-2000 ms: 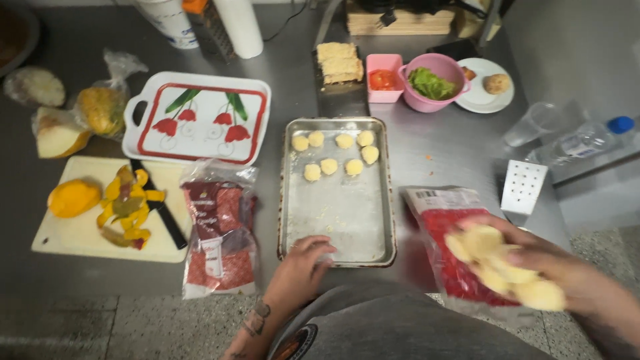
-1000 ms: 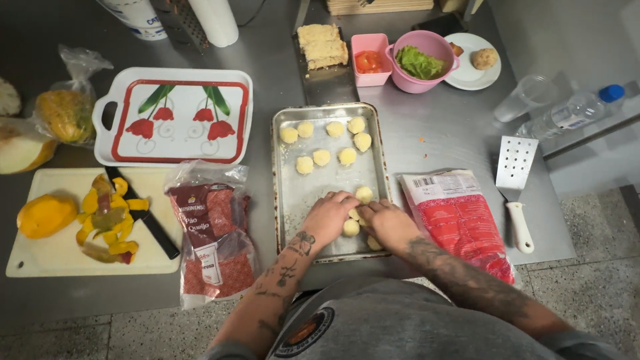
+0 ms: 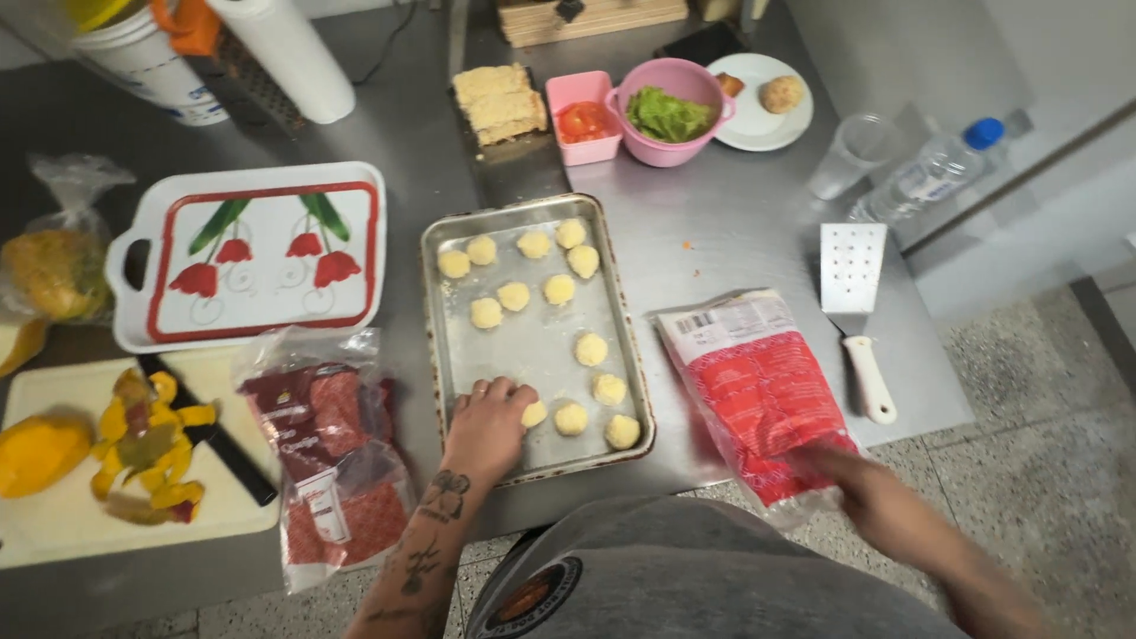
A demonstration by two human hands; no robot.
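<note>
Several pale dough balls lie spread over a worn metal baking tray. My left hand is low over the tray's near left part, its fingers at one ball that they partly cover; whether they grip it is not clear. On the right, my right hand, blurred, is at the near end of a red and clear plastic bag; its fingers and anything in them cannot be made out. Left of the tray lies a second plastic bag with dark red print.
A cutting board holds a peeled mango, peels and a black-handled knife. Behind are a tulip-pattern tray, a pink bowl of lettuce and a white plate. At right are a perforated spatula, a plastic cup and a bottle.
Two seconds ago my right hand held several dough balls; a second ago both hands were together over the tray. My right hand has since moved right to the red bag. More balls lie on the tray.
</note>
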